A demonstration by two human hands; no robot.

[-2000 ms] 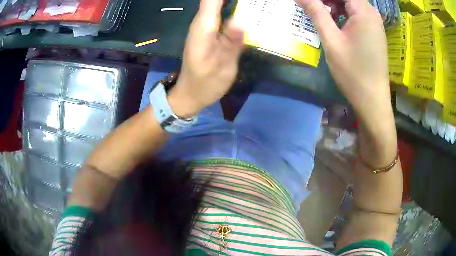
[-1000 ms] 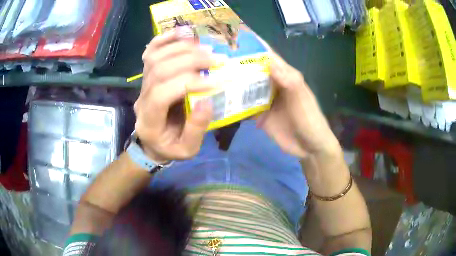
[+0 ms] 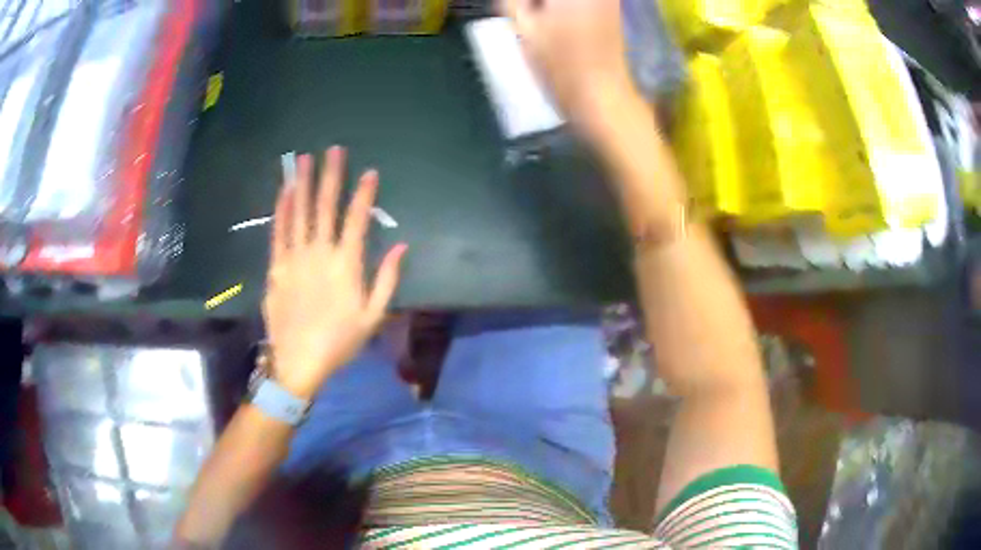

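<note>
My left hand (image 3: 326, 277) lies palm down with fingers spread over the front of the dark green bench (image 3: 463, 236), holding nothing. Thin white slivers show around its fingers. My right hand (image 3: 570, 43) reaches to the top of the picture, at the far end of the row of grey packed items. Its fingertips are blurred and cut off by the top edge, so its hold cannot be told. A white-faced packed item (image 3: 514, 81) lies below it at the left end of the row. Yellow boxes (image 3: 377, 16) stand at the top edge, partly cut off.
Open yellow boxes (image 3: 791, 118) with white flaps stand at the right. Clear trays with a red layer (image 3: 81, 242) lie at the left. Yellow slivers (image 3: 224, 295) lie near the bench edge. A compartment tray (image 3: 129, 430) is below at left, a red stool (image 3: 823, 349) below at right.
The yellow box is out of both hands. My left hand has opened flat over the bench. My right hand has moved up to the packed items. The view has shifted, showing boxes at the top.
</note>
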